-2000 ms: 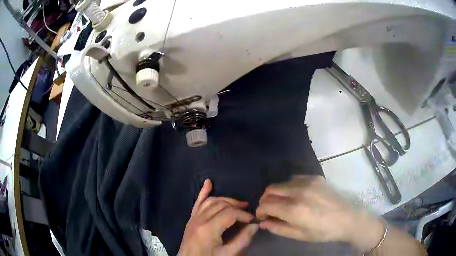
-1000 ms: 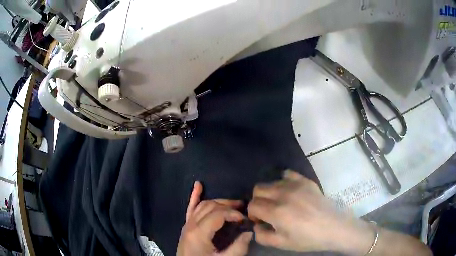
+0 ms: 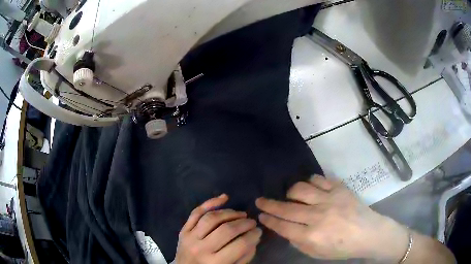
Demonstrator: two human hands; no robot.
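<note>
A large black cloth [image 3: 232,149] lies under the machine head and hangs in folds at the left. My left hand [image 3: 219,232] rests on it at the bottom centre with curled fingers; whether it pinches cloth is hidden. My right hand [image 3: 330,221] lies just right of it, index and middle fingers extended onto the cloth, the others bent. The fingertips of both hands are close together but apart. The presser foot area [image 3: 181,116] is above the hands, partly hidden by the head.
The off-white sewing machine [image 3: 139,46] spans the top. Metal shears [image 3: 361,67] with black loops lie right of the cloth on the white table [image 3: 320,93]. A slim metal tool [image 3: 391,154] lies by their handles. A printed white patch [image 3: 150,246] shows at the lower left.
The fingers have parted from their shared pinch on the cloth, and my right hand has flattened and extended its fingers. The view has shifted, moving the machine and shears left and up.
</note>
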